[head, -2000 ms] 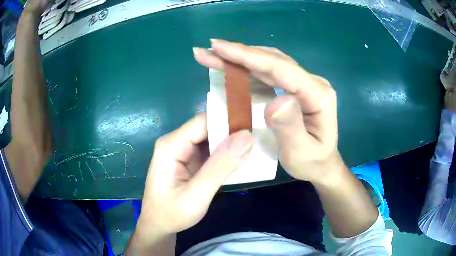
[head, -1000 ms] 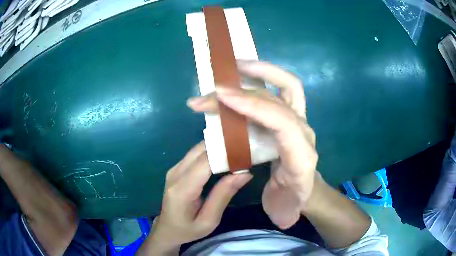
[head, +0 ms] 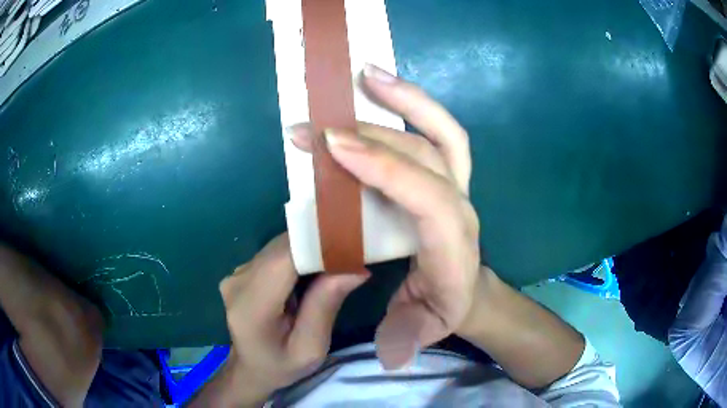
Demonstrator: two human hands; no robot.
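Note:
A white housing (head: 382,227) is held upright in the picture over the green bench, its far end cut off by the top edge. A brown strap (head: 330,96) runs lengthwise over it. My left hand (head: 275,307) grips the near end, with the thumb at the strap's end. My right hand (head: 426,191) lies over the right side, its fingers on the strap and the white face. Its thumb hangs below the housing, apart from it. The underside of the housing is hidden.
The dark green bench top (head: 550,151) curves around. White flat pieces (head: 20,32) are stacked at upper left. Clear plastic (head: 666,17) lies at upper right. Another person's arm (head: 52,295) is at left, a sleeve (head: 703,303) at right. Blue stools (head: 594,279) stand below.
The housing has tilted out lengthwise, then shifted left and towards the top edge. Both hands have moved slightly left with it. The neighbour's arm at left has dropped from the upper left.

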